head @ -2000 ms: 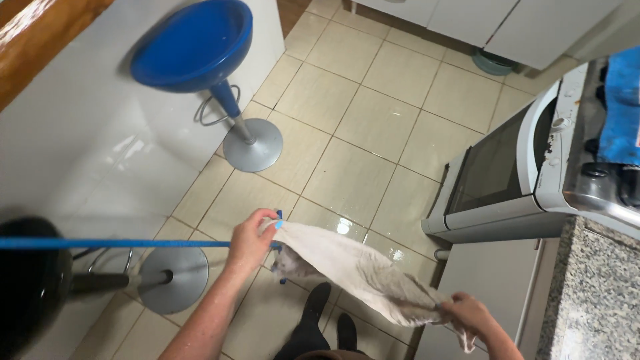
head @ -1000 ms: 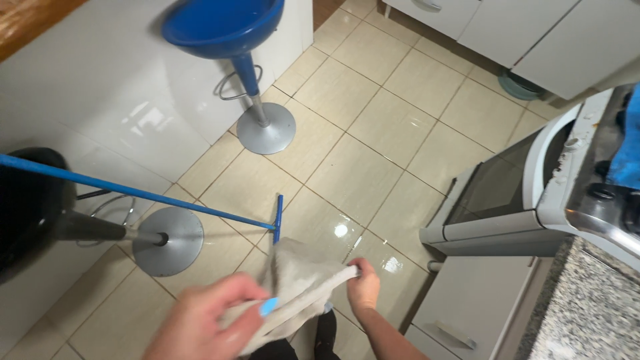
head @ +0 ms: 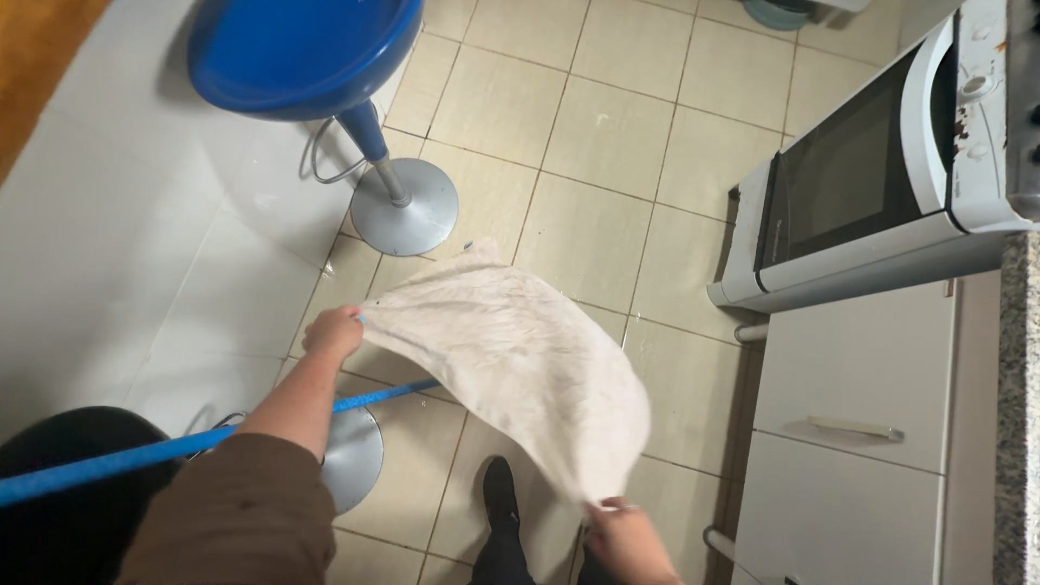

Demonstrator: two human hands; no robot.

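Observation:
A pale, slightly soiled cloth (head: 520, 349) is spread in the air between my two hands, billowing over the tiled floor. My left hand (head: 335, 331) grips one corner at its left end. My right hand (head: 626, 532) pinches another corner at the lower right, near my legs. Beneath my left forearm and the cloth runs a blue pole (head: 122, 459), slanting in from the left edge; the cloth hides its far end.
A blue bar stool (head: 305, 57) with a round metal base stands by the white wall at upper left. A black stool seat (head: 89, 487) is at lower left. On the right are a white stove (head: 853, 171), white cabinets (head: 853, 374) and a granite counter edge (head: 1020, 390).
The cloth, bunched between my hands a second ago, is now opened out wide. My hands have moved apart. The squeegee head seen earlier on the floor is now hidden.

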